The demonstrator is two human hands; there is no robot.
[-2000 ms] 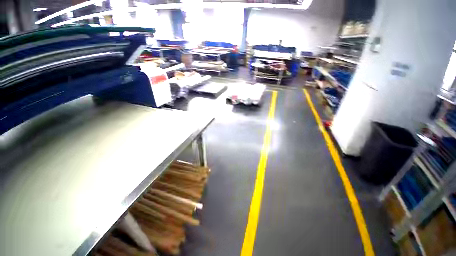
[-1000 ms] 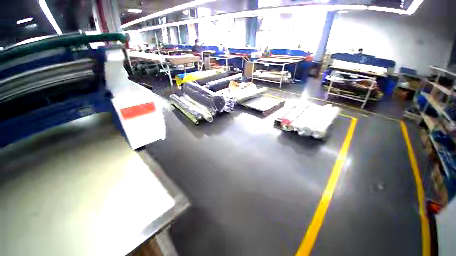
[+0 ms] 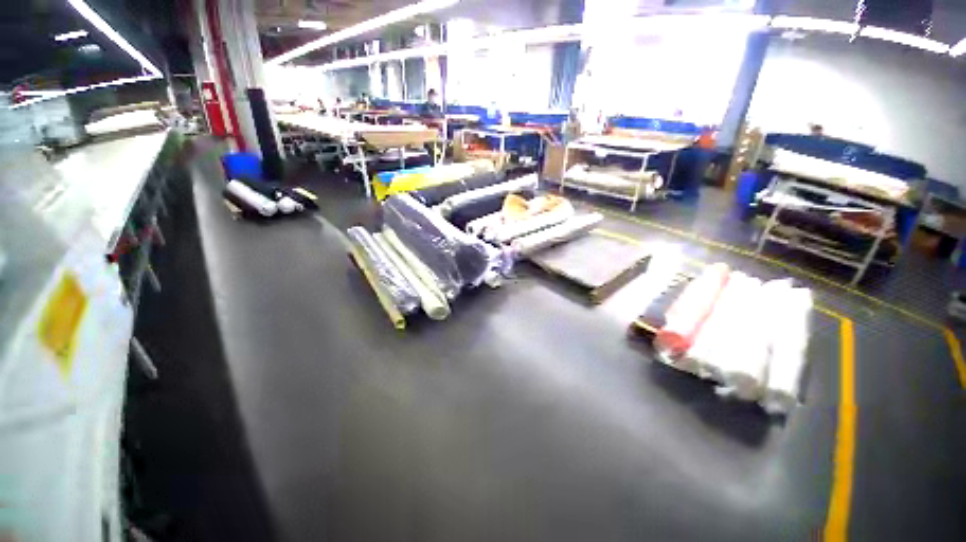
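Neither of my hands is in view. On the floor ahead, white wrapped fabric rolls (image 3: 747, 337) lie side by side on a pallet at the right, with a reddish one at their left. Dark plastic-wrapped rolls (image 3: 432, 244) lie near the middle, with thinner pale rolls beside them. An empty flat pallet (image 3: 589, 260) lies between these groups. A blurred white machine part with a yellow label (image 3: 64, 318) fills the near left edge.
A long pale table (image 3: 101, 175) runs back on the left. Small rolls (image 3: 254, 198) lie on the floor beyond it. Racks and tables with fabric (image 3: 832, 201) stand at the back. A yellow floor line (image 3: 844, 434) runs at the right.
The view has swung left and moved forward. The near tabletop and dark blue machine have left the picture, and the floor rolls appear larger. The long table on the left has come into view.
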